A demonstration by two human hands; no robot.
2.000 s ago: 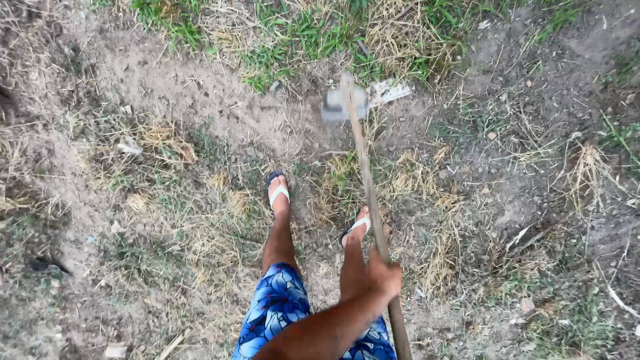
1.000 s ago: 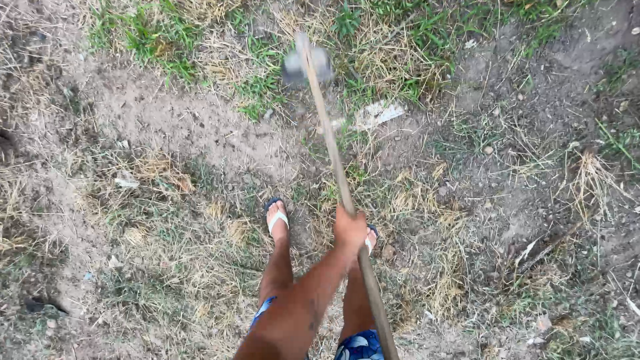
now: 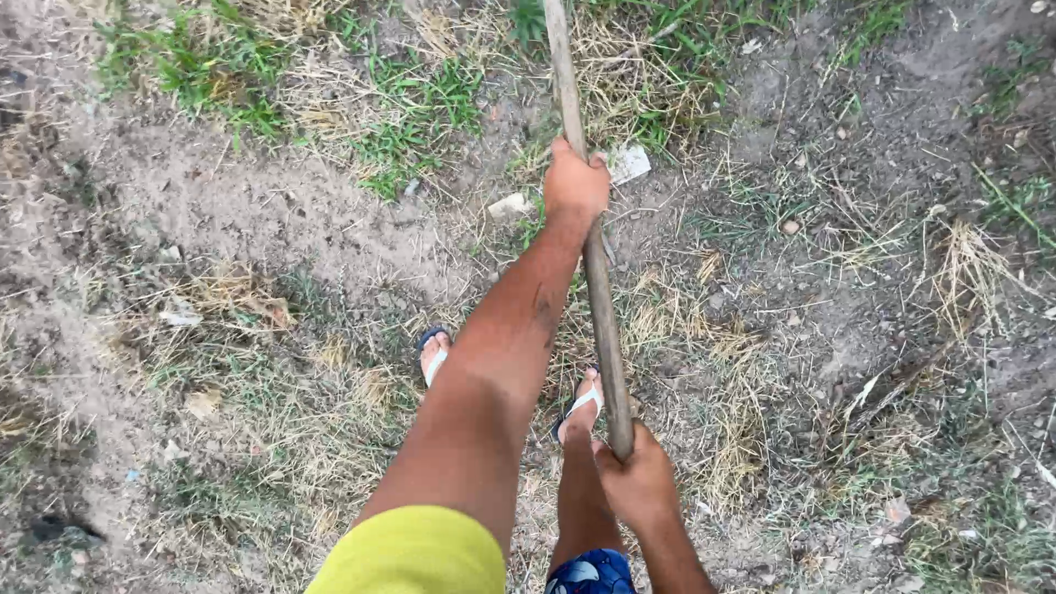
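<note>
A long wooden handle (image 3: 605,330) runs from the top edge of the head view down to the lower middle. My left hand (image 3: 575,183) is closed around it in the upper middle, with the arm stretched forward. My right hand (image 3: 639,474) grips the handle's lower end, near my right foot. The tool's head lies outside the view above.
My feet in flip-flops (image 3: 587,401) stand on dirt with dry grass. Green grass tufts (image 3: 223,70) grow at the top. Pale flat fragments (image 3: 629,164) lie beside the handle. A dark object (image 3: 62,530) is at lower left.
The handle has moved forward, and the tool's head, visible earlier, has left the view. My left hand has moved up and forward. My right hand now shows at the handle's lower end.
</note>
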